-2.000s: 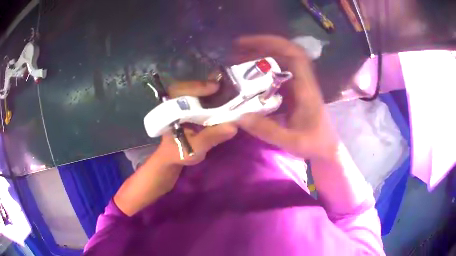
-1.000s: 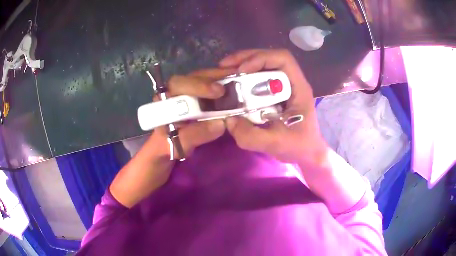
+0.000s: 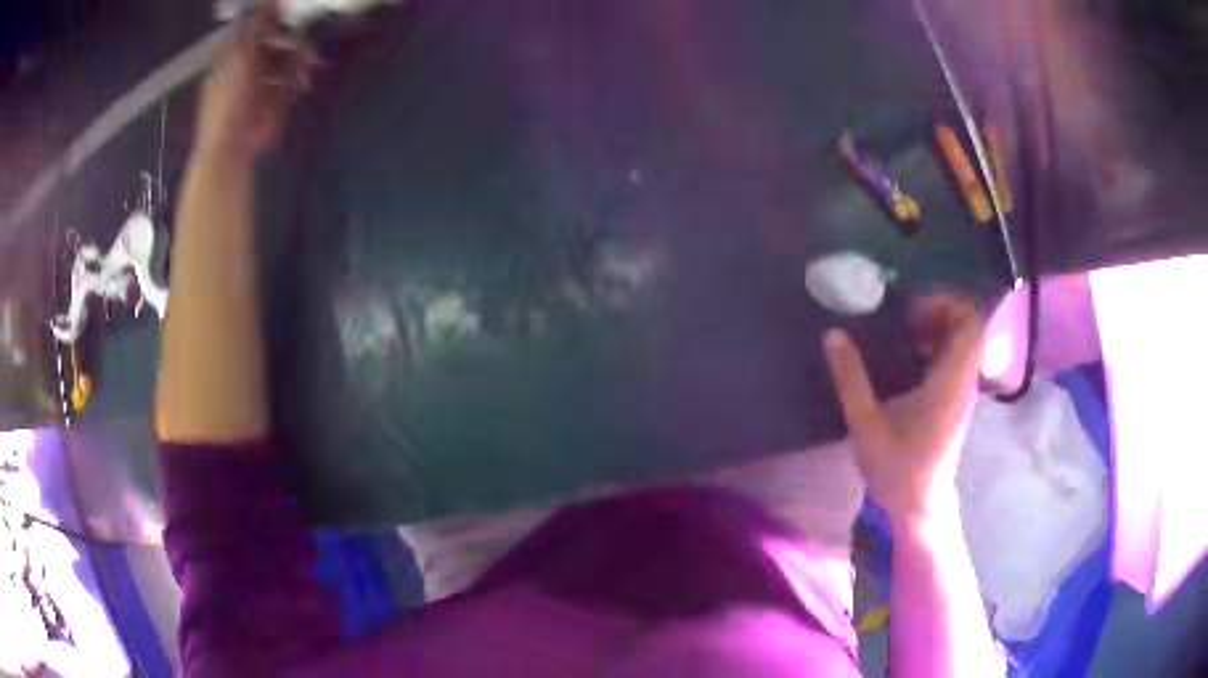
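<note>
My left hand (image 3: 272, 82) is far out at the upper left, small and blurred. A white object (image 3: 311, 11), perhaps a scooter, is at its fingertips and is cut off by the top edge; whether the hand grips it cannot be told. My right hand (image 3: 914, 411) is at the right near the bench edge, empty, with thumb and fingers apart. The white glue bottle (image 3: 845, 284) lies on the dark green bench (image 3: 530, 384) just beyond its fingers, not touched as far as I can see.
A white scooter (image 3: 126, 265) stands at the left beyond my forearm. A purple and yellow packet (image 3: 877, 179) and orange sticks (image 3: 964, 172) lie at the upper right. A black cable (image 3: 1037, 239) hangs over the right edge. White bags (image 3: 1027, 510) are below.
The scooter is no longer between my hands. My left hand has moved far to the upper left, and my right hand has opened and moved right, near the glue bottle. The view has shifted.
</note>
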